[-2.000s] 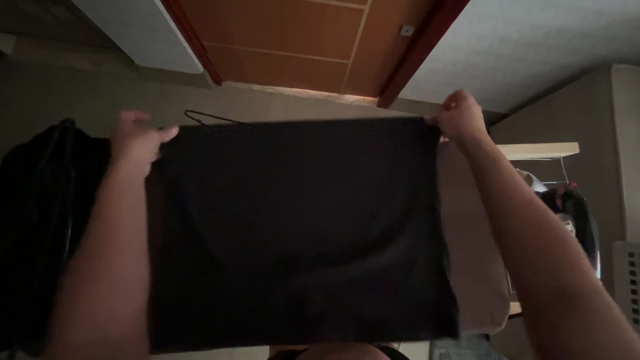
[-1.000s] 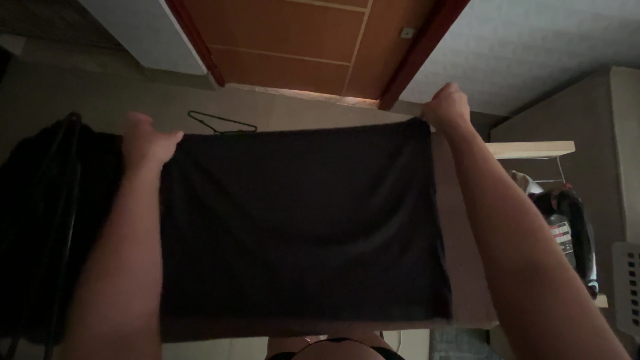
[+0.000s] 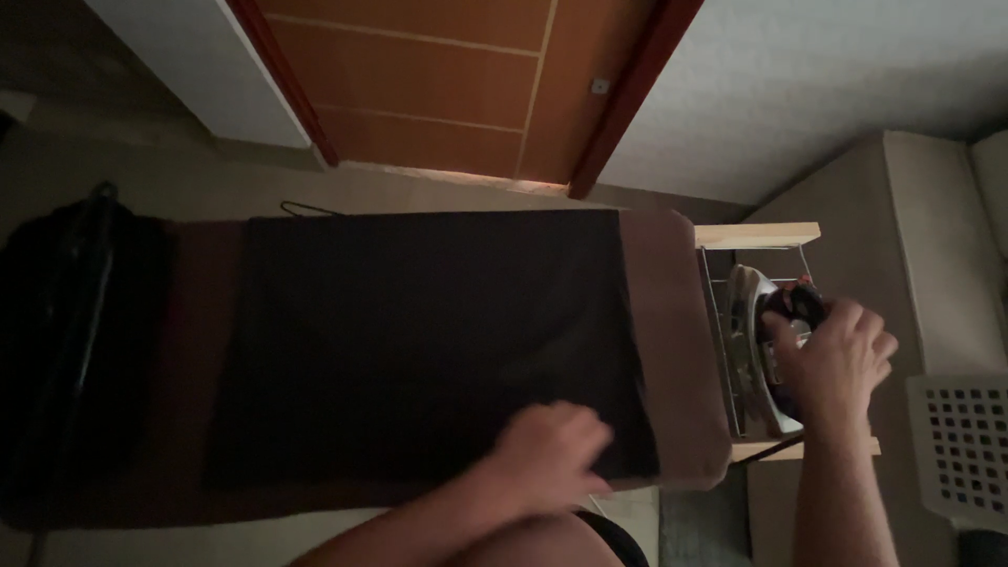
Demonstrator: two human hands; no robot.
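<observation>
A black cloth (image 3: 425, 339) lies flat across a brown-covered ironing board (image 3: 677, 346). Over the near right part of the cloth is my left hand (image 3: 551, 449), blurred, its fingers partly curled; nothing shows in it. My right hand (image 3: 839, 358) is at the clothes iron (image 3: 760, 346), with the thumb and fingers about its dark handle. The iron rests on the wire rack at the board's right end, its metal soleplate facing left. Whether my fingers are fully closed round the handle is hard to see.
Dark fabric with hangers (image 3: 94, 315) covers the board's left end. A wire hanger (image 3: 307, 209) pokes out beyond the far edge. Wooden bars (image 3: 756, 234) frame the iron rack. At the right is a white perforated basket (image 3: 965, 449); a brown door (image 3: 425, 71) stands beyond the board.
Both hands have let go of the black cloth, which they held by its far corners and which now lies flat. The right hand has moved right to the iron, the left hand nearer to me.
</observation>
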